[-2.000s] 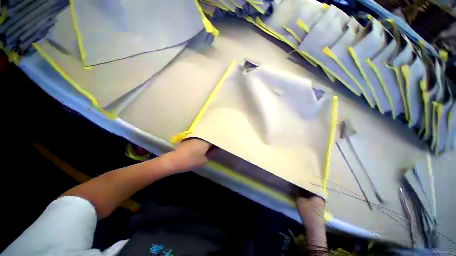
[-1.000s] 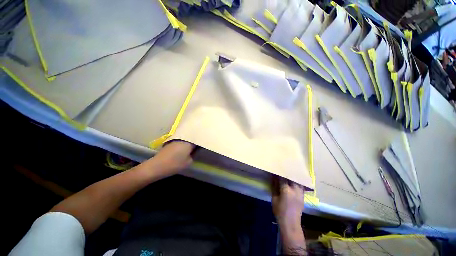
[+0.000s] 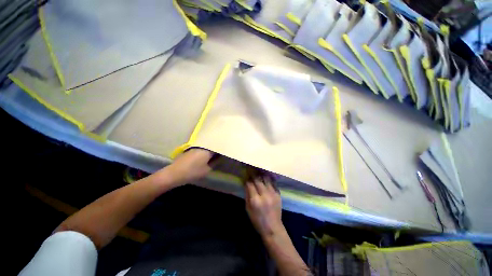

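A grey-beige panel (image 3: 259, 124) lies in front of me, with yellow strips down both sides and small dark triangles at its far corners. Its near edge is lifted into an open mouth. My left hand (image 3: 191, 166) is at the left end of this mouth, its fingers hidden inside under the top layer. My right hand (image 3: 263, 197) is at the middle of the near edge, palm down, with its fingertips at the opening on the lower layer. The fingertips are partly in shadow, so I cannot tell whether they grip it.
Large yellow-edged panels (image 3: 118, 38) overlap at the left. Folded panels (image 3: 377, 59) stand fanned along the far edge. Two thin rods (image 3: 376, 156), a reddish-handled tool (image 3: 426, 188) and grey strips (image 3: 443, 180) lie right. A side stack (image 3: 426, 261) sits below the table edge.
My right hand has moved left from the right end of the panel's near edge to its middle. My left hand stays at the left end of the opening.
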